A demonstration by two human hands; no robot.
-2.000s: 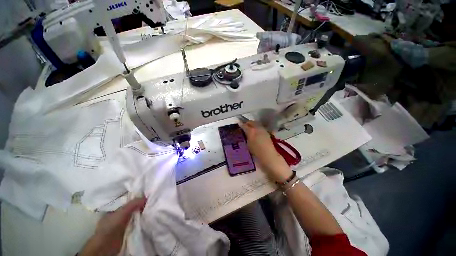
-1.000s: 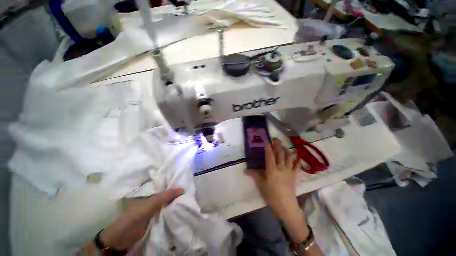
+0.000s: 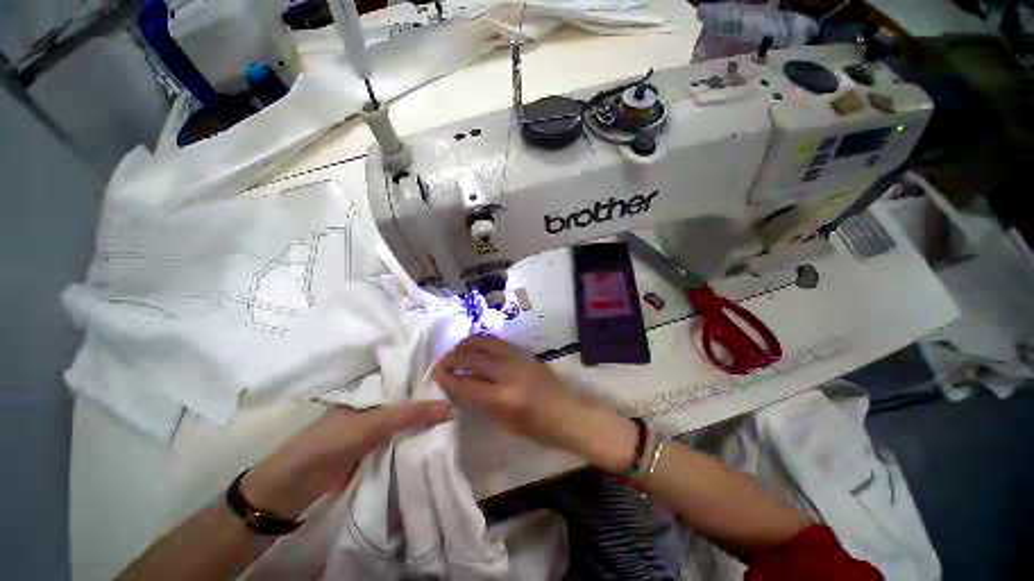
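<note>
The white garment (image 3: 425, 499) runs from the lit needle area down over the table's front edge, bunched in folds. My left hand (image 3: 352, 437) grips the cloth from the left, thumb on top. My right hand (image 3: 499, 386) has its fingers closed on the cloth just in front of the presser foot (image 3: 490, 297). The rest of the white cloth (image 3: 227, 272), with dark double topstitching, lies spread left of the needle. The white sewing machine (image 3: 601, 210) stands behind my hands. The exact seam at the needle is hidden by glare and fingers.
A smartphone (image 3: 610, 304) with a pink screen lies right of the needle. Red-handled shears (image 3: 735, 331) lie right of it, with a small brown tab (image 3: 654, 301) between. White garments (image 3: 822, 471) hang below the table edge at right. Another machine (image 3: 227, 45) stands at the back left.
My right hand has left the shears, then the phone, and now holds the cloth near the needle. My left hand has moved up the cloth. The phone has shifted slightly; the view has moved.
</note>
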